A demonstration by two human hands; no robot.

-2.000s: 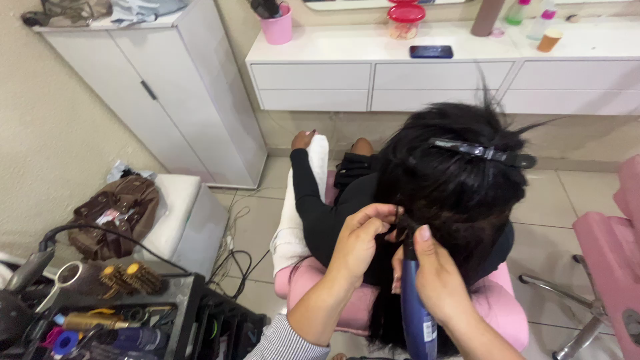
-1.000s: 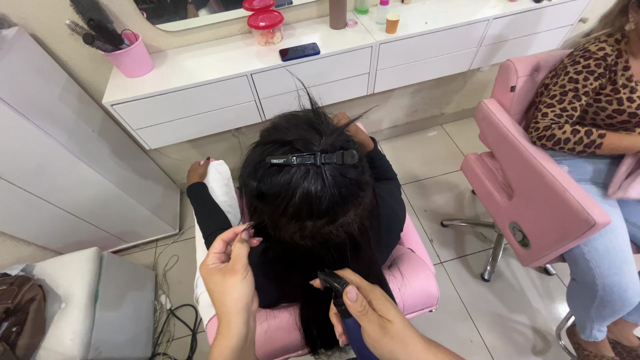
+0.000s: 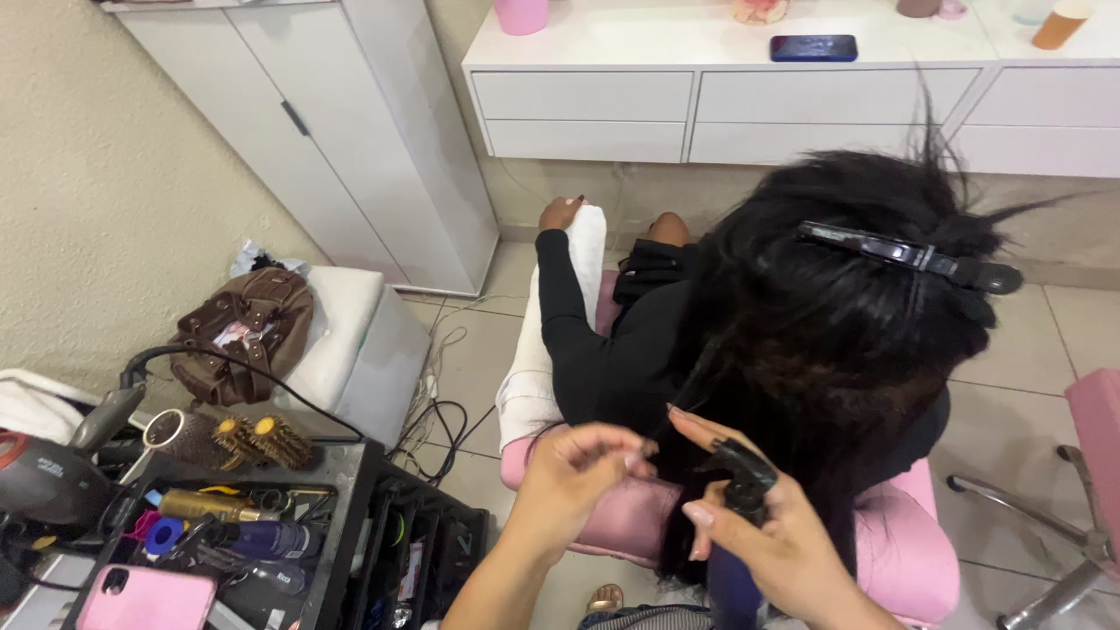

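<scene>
A seated person with long black hair (image 3: 787, 350) has a black sectioning clip (image 3: 901, 254) across the crown. Left of the hanging hair is my left hand (image 3: 582, 472), its thumb and fingertips pinched together on what looks like a thin lock of hair; the grip is partly blurred. Behind the person's back, my right hand (image 3: 757, 525) holds a blue bottle (image 3: 733, 582) with a black trigger top, the index finger extended toward the hair.
At lower left stands a black trolley (image 3: 350, 490) with round brushes (image 3: 262, 437), a hair dryer (image 3: 52, 481) and a pink phone (image 3: 147, 599). Beyond it, a brown handbag (image 3: 254, 324) rests on a white seat (image 3: 350, 315). Cables (image 3: 446, 429) lie on the floor; a pink chair (image 3: 1098, 437) is at right.
The view has swung back left since one second ago, bringing the trolley into sight again. My hands are nearer each other than they were then.
</scene>
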